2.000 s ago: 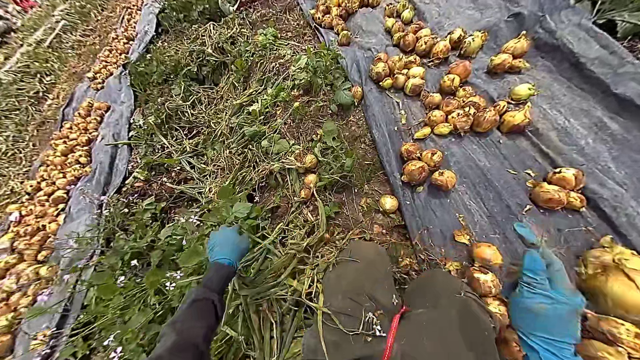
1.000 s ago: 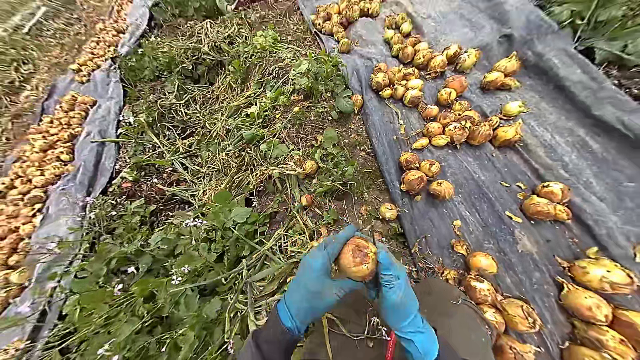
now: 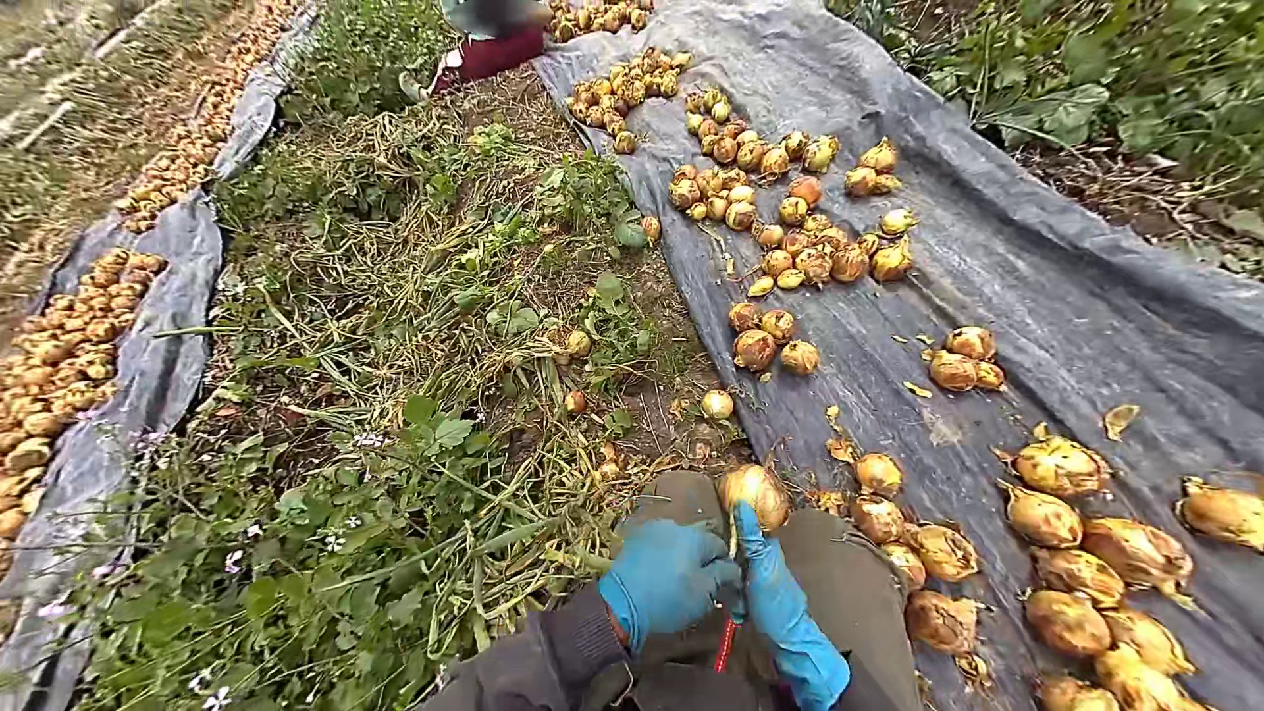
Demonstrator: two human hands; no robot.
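Observation:
A yellow onion (image 3: pixel 755 496) is between my knees, its thin stalk pointing down toward my gloved hands. My left hand (image 3: pixel 667 578), in a blue glove, has its fingers curled in at the stalk. My right hand (image 3: pixel 785 607), also blue-gloved, lies along the other side, its fingers up against the onion's underside. Between the hands a narrow red item (image 3: pixel 726 644) shows below; its upper part is hidden, so I cannot tell what it is. Onions with dry skins (image 3: pixel 1071 573) lie in a group on the grey ground sheet (image 3: pixel 1116 326) at the right.
Further clusters of onions (image 3: pixel 815 252) reach up the sheet. Cut leaves and weeds (image 3: pixel 395 296) cover the strip at left, with a few loose onions (image 3: pixel 718 404). Another onion-covered sheet (image 3: pixel 183 336) runs along the far left. A person (image 3: pixel 494 49) is at the top.
Two seconds ago my hands were apart, the right one over the sheet; one second ago they met around an onion. Now both are lower, with the onion above them. The other person has come into view.

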